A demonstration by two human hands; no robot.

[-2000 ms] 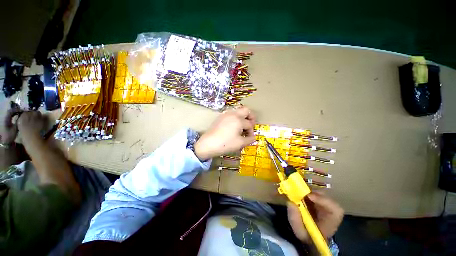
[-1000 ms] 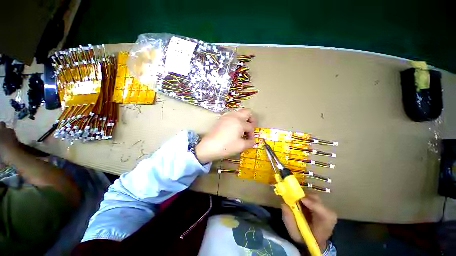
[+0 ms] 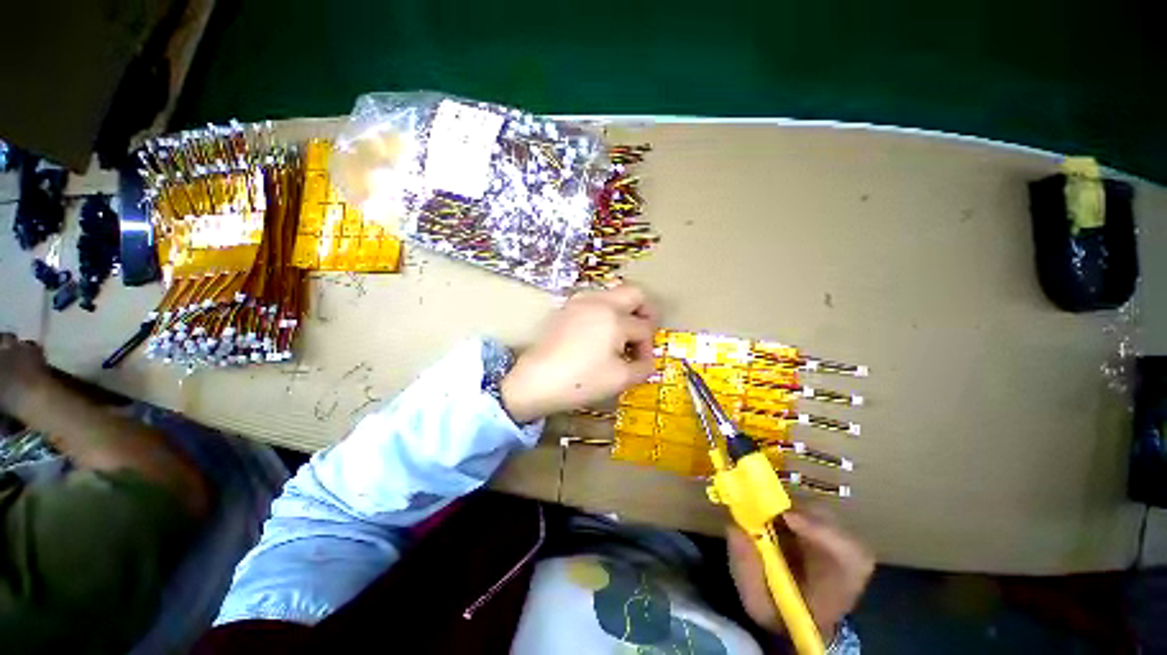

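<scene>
The yellow-orange circuit board panel (image 3: 653,429) lies flat on the cardboard, with connector leads (image 3: 825,422) sticking out at its right edge and some at its left. My right hand (image 3: 809,563) holds the yellow soldering iron (image 3: 753,493). The iron's dark tip and a second thin prong point at the panel's upper left part. My left hand (image 3: 586,352) is at the panel's upper left corner with fingertips pinched together; what is between them is too small to tell.
The clear bag of leads (image 3: 512,192) lies beyond my left hand. At the left are a spare panel (image 3: 352,237), finished panels (image 3: 211,243) and another person's arm (image 3: 90,422). A black holder with a yellow piece (image 3: 1084,243) stands far right.
The iron's tip has shifted slightly over the panel's upper left part. My left hand has stayed almost in place. The other person's hands have drawn back toward the left edge since the first frame.
</scene>
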